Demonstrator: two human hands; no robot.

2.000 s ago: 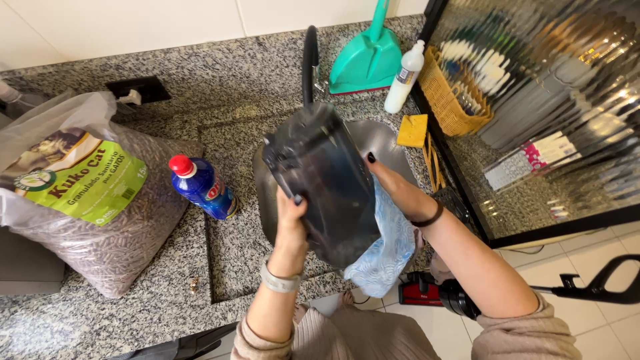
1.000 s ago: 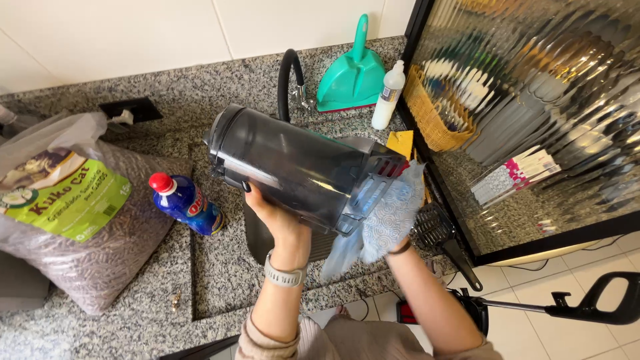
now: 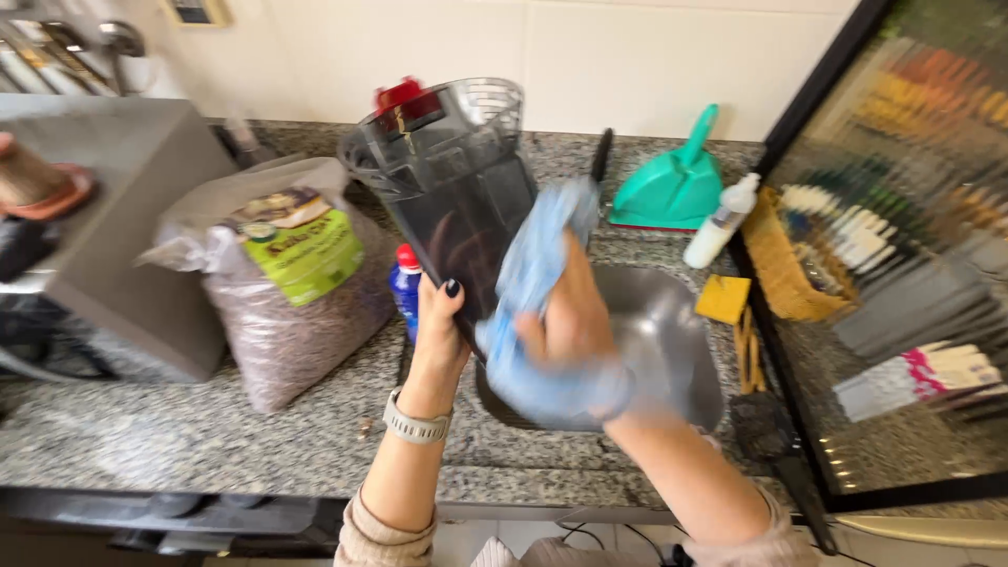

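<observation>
A dark transparent plastic dust container of a vacuum cleaner (image 3: 465, 213), with a red latch at its top, stands tilted in the air at the left side of the sink. My left hand (image 3: 442, 315) grips its lower left side, thumb on the near face. Blurred by motion, my right hand (image 3: 571, 315) holds a crumpled light-blue cloth (image 3: 524, 291) against or close beside the container's right side; contact is hard to tell. Below the cloth lies the stainless steel sink (image 3: 669, 339). The container's lower end is hidden behind the cloth and my hands.
Left of the sink are a blue bottle with a red cap (image 3: 405, 287) and a large bag of granules (image 3: 307, 315). A green dustpan (image 3: 677, 185), a white bottle (image 3: 720, 220), a yellow sponge (image 3: 722, 299) and a black brush (image 3: 764, 429) lie near the ribbed-glass panel (image 3: 906, 236).
The container has turned from lying sideways to tilted upright, its red-latched end now at the top. My right hand and the cloth have moved from that end to the container's side. The view has shifted left.
</observation>
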